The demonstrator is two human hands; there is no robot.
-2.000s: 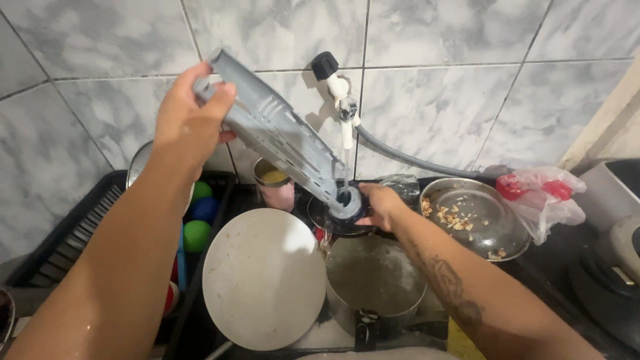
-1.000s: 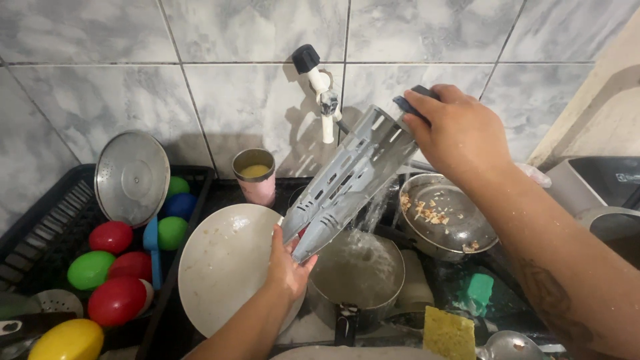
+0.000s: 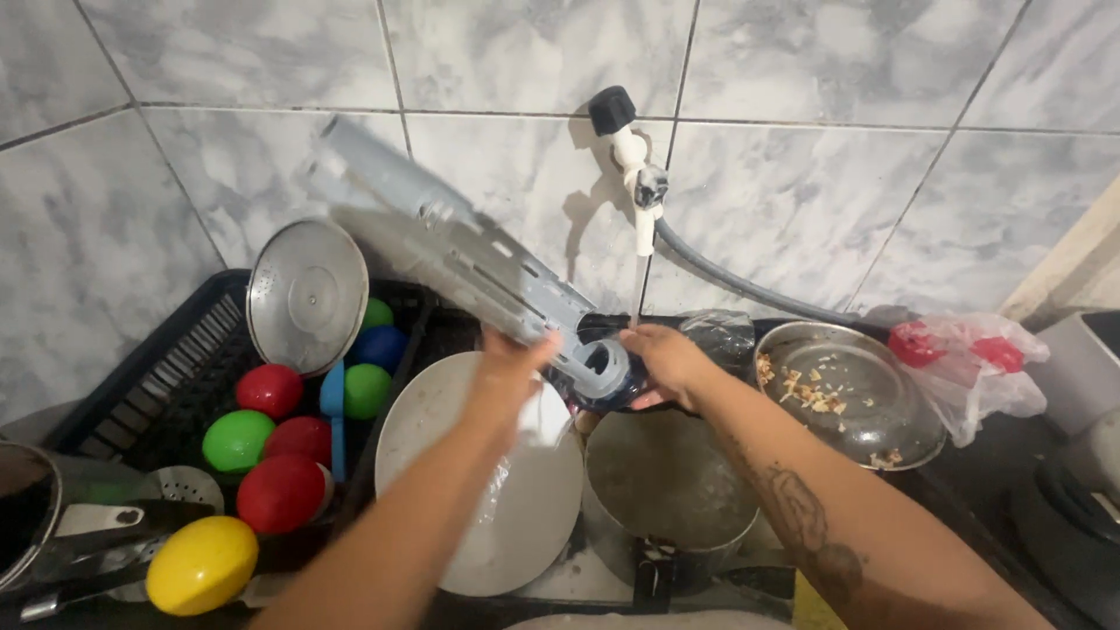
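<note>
A long grey slotted plastic part (image 3: 472,254), slightly blurred, slants from the upper left down to a ring-shaped end over the sink. My left hand (image 3: 516,350) grips its lower half from beneath. My right hand (image 3: 669,363) holds the dark blue round piece (image 3: 617,385) at the ring end. A thin stream of water falls from the white tap (image 3: 643,201) behind my right fingers. Under my hands are a large pale plate (image 3: 437,490) and a metal pot (image 3: 674,481) of cloudy water.
A black dish rack (image 3: 184,341) at left holds a metal lid (image 3: 308,297) and several coloured round items. A metal pan (image 3: 875,394) with food scraps and a plastic bag (image 3: 980,367) lie at right. A grey hose (image 3: 744,284) runs along the tiled wall.
The grey part has swung from leaning up to the right to leaning up to the left. My right hand has come down from its upper end to the ring end beside the tap.
</note>
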